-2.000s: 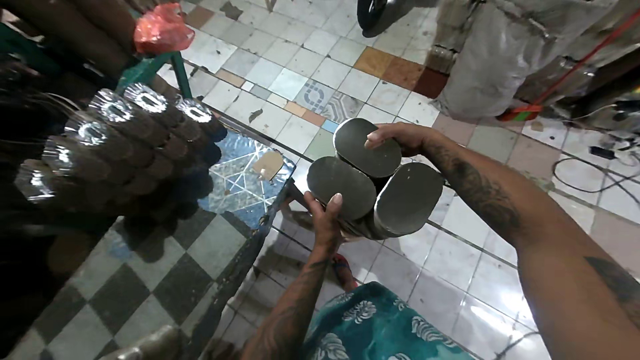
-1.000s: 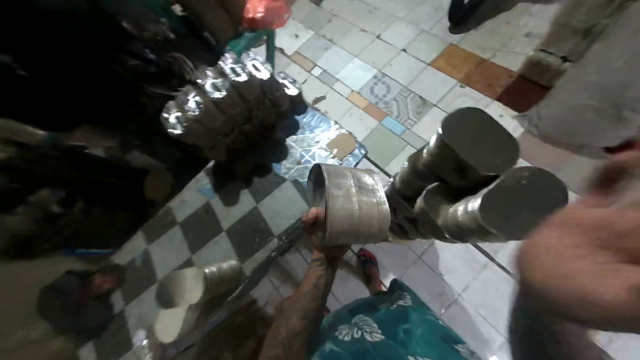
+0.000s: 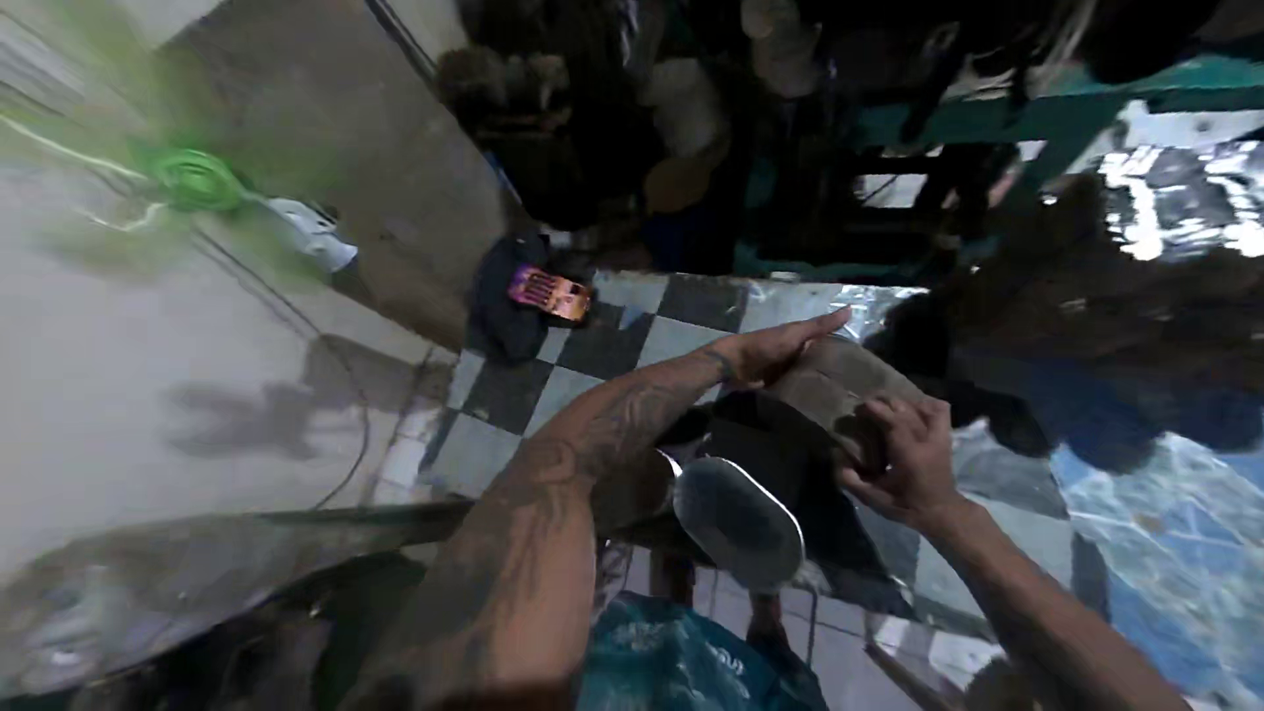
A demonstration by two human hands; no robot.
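Between my two hands a grey metal can [image 3: 839,385] is tilted above the checkered tiled table. My left hand [image 3: 785,351] lies along its upper left side, fingers stretched past the rim. The fingers of my right hand [image 3: 908,454] are bent over its right side, near a dark opening. Below the can, an oval metal can [image 3: 741,523] shows its flat grey end at the near table edge. Another rounded metal can [image 3: 632,489] is partly hidden behind my left forearm. Shadow hides where the cans touch one another.
The checkered tiled tabletop [image 3: 592,346] meets a wall on the left. On it lies a dark cloth bundle [image 3: 509,306] with an orange and purple pack [image 3: 551,294]. A green fan [image 3: 197,180] blurs at upper left. Shiny metal pieces [image 3: 1175,197] are stacked at right.
The view has swung far to the left, over the tabletop. One second ago only my left hand was on a can, with the other hand blurred at right; now both hands are on one.
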